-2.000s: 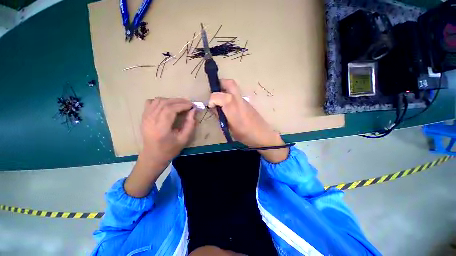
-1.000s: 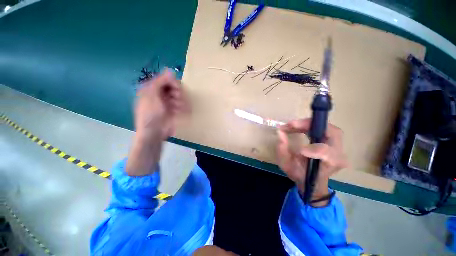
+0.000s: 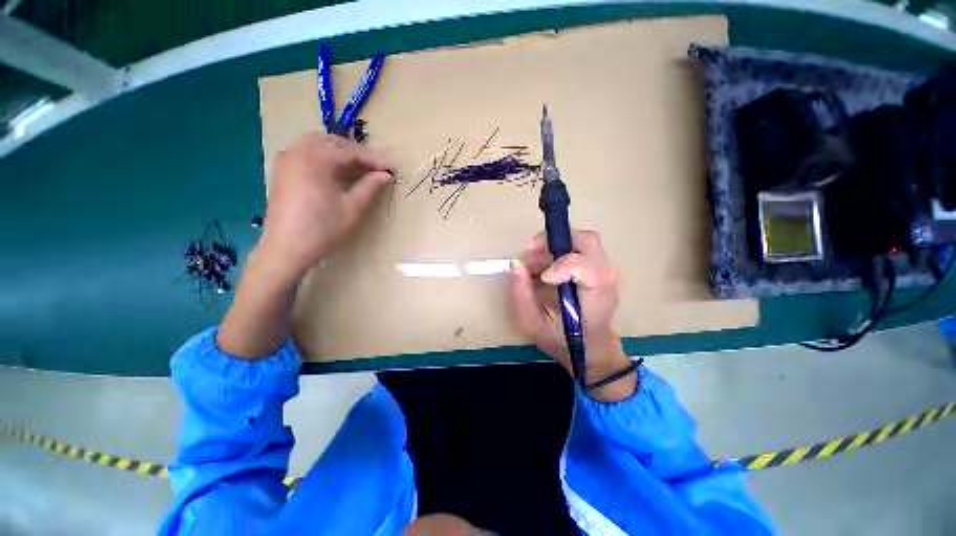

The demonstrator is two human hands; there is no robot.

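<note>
My right hand [image 3: 571,293] holds the soldering iron [image 3: 557,215], its tip pointing up past the right end of the lead wires [image 3: 493,170]. Its thumb and finger are at the right end of a shiny white adhesive strip [image 3: 430,269] on the cardboard; a gap shows in the strip. My left hand [image 3: 327,199] is over the cardboard's left part, fingertips close together at a tiny dark thing left of the wires. Whether they grip it cannot be told. Wired components [image 3: 211,260] lie in a dark spiky cluster on the green bench.
Blue-handled cutters [image 3: 341,105] lie at the cardboard's upper left, beside a small dark heap. The cardboard [image 3: 650,136] covers the bench's middle. At right, a speckled tray [image 3: 729,168] bears black equipment and the tip-cleaning tray [image 3: 790,227]. A cord trails along the bench edge.
My left hand moved from the strip out to the left by the wired components, then back over the cardboard near the wires. My right hand keeps the iron. The camera view swung and returned.
</note>
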